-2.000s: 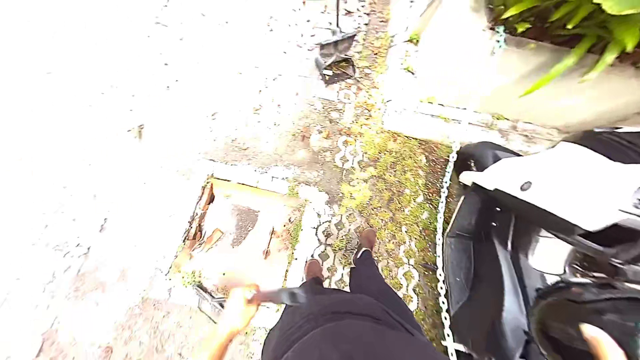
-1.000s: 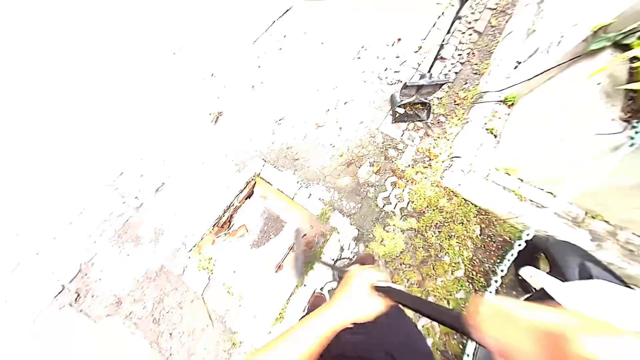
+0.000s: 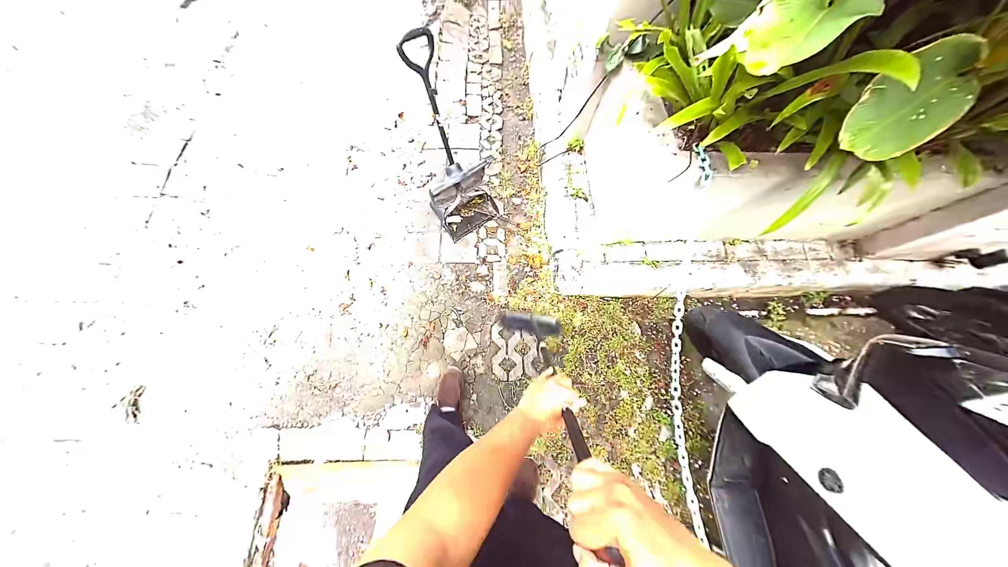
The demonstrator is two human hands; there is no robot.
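Both of my hands grip a long dark handle that runs from the bottom centre up to a dark, blurred tool head point(image 3: 531, 324) over the patterned paving. My left hand point(image 3: 549, 403) is closed on the handle just below the head. Nearer my body, my right hand point(image 3: 602, 504) is shut on its lower part. Beyond the head, a black long-handled dustpan point(image 3: 465, 206) lies at the edge of the paving, with leaves and debris in its pan. Mossy ground point(image 3: 602, 370) spreads to the right of the tool head.
A white metal chain point(image 3: 679, 394) hangs along my right, beside a white and black motorcycle point(image 3: 850, 441). Ahead on the right, a concrete planter point(image 3: 787, 193) holds leafy plants. At lower left is a sunken rectangular slab point(image 3: 339, 476) with a broken edge.
Two seconds ago my hands were apart; now both hold the handle. Since one second ago, the tool head has moved from beside the slab to the paving ahead. The view has shifted.
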